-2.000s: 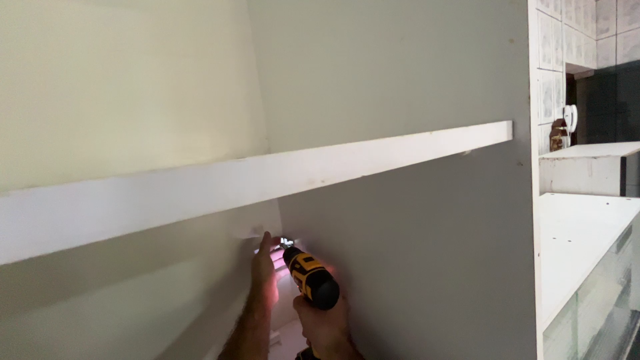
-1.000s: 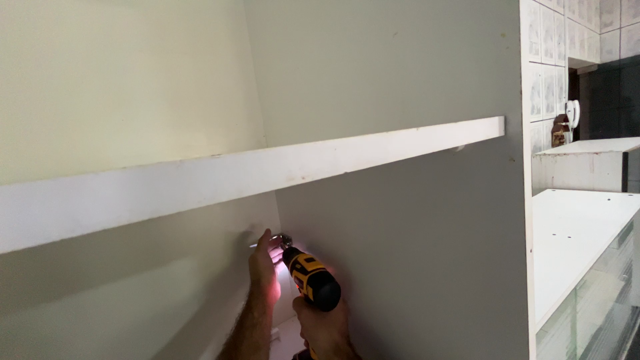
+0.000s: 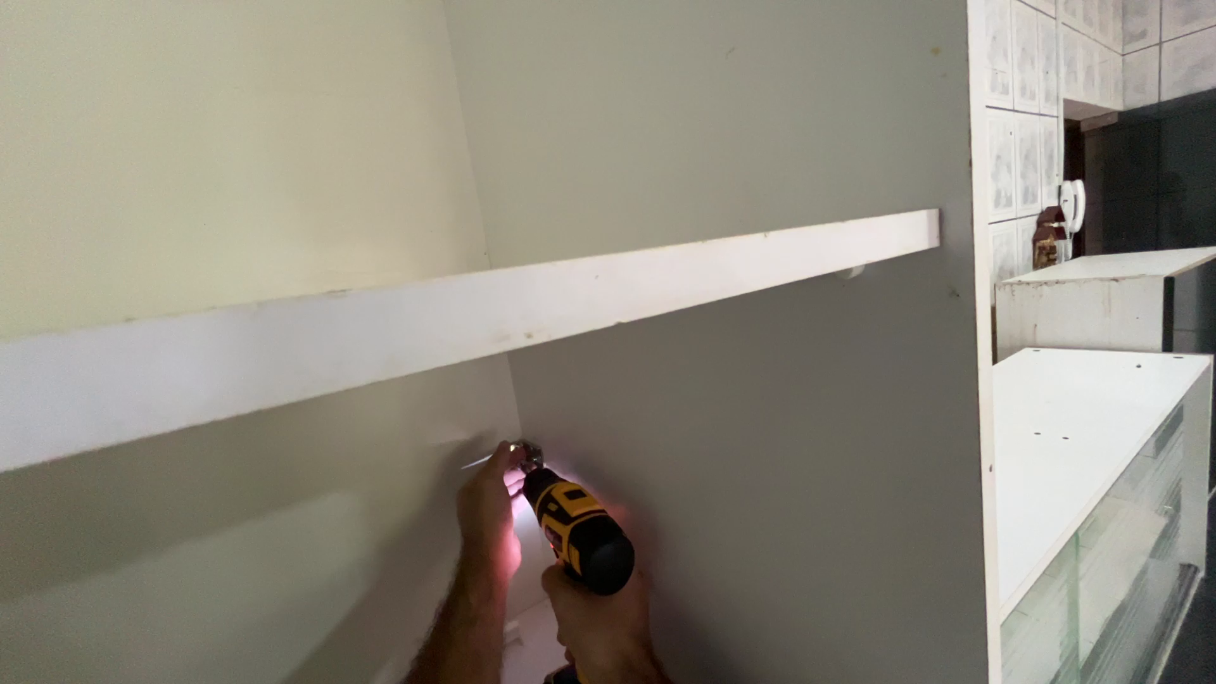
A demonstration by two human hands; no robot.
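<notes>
A yellow and black cordless drill (image 3: 578, 530) is gripped in my right hand (image 3: 603, 617), with its lit front end pointing into the back corner of a white cabinet. Just left of the drill's tip, my left hand (image 3: 489, 503) has its fingers raised around a small shiny metal piece (image 3: 525, 452) in that corner. A thin light-coloured strip or rod (image 3: 478, 463) sticks out left of the fingertips. What exactly the fingers pinch is too small to tell. Both hands are below the shelf.
A white shelf (image 3: 570, 290) crosses the cabinet above my hands. The grey side panel (image 3: 760, 427) stands close on the right. Beyond it are a white cabinet top (image 3: 1092, 427) with glass below, a smaller white box unit (image 3: 1083, 313) and a tiled wall (image 3: 1021, 161).
The drill and both hands stay at the same corner. No other plain change shows apart from a slight shift of the view.
</notes>
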